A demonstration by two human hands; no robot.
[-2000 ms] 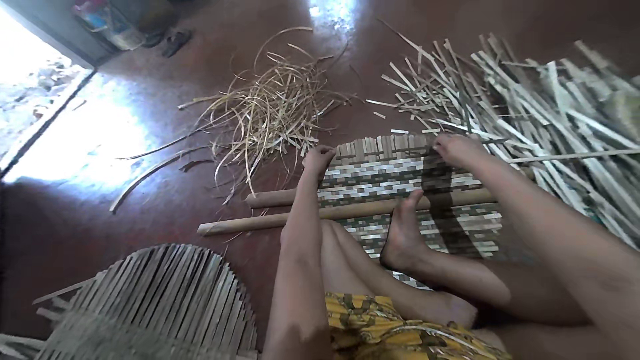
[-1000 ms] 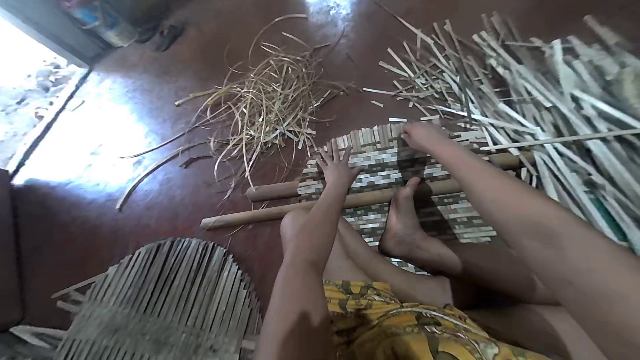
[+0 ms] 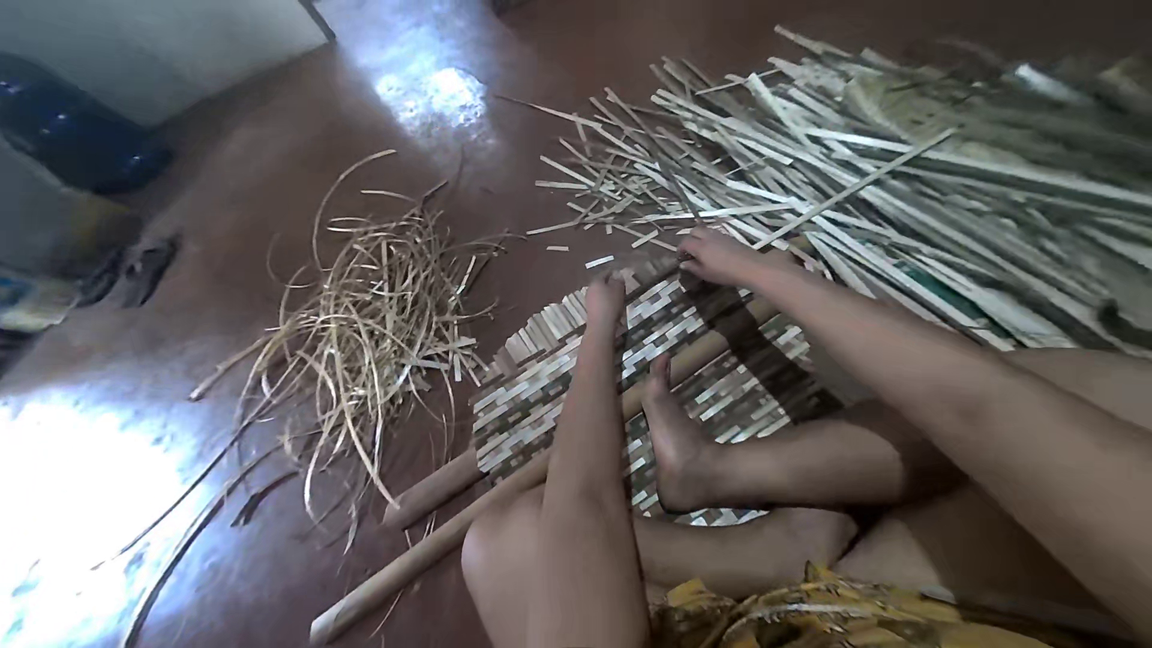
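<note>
A checkered mat woven from flat strips (image 3: 531,405) lies on the floor before me, its far edge fringed with short strip ends (image 3: 549,326). My left hand (image 3: 606,292) rests at that fringe, its fingers largely hidden. Farther right along the same edge, my right hand (image 3: 711,256) has its fingers bent at the strips; whether it pinches one cannot be told. A wooden pole (image 3: 432,549) crosses over the mat, and a second pole (image 3: 436,490) shows beyond it, partly under the mat. My bare foot (image 3: 675,441) presses on the mat by the pole.
A tangled heap of thin curled shavings (image 3: 387,306) lies left of the mat on the reddish floor (image 3: 261,180). Many long pale strips (image 3: 810,180) are piled at the upper right. Dark footwear (image 3: 144,270) lies at the far left, near a light wall (image 3: 180,54).
My left hand, spread on the mat a second ago, is now at the fringed edge with its fingers drawn in. The view has turned, and the round woven piece at lower left is out of sight.
</note>
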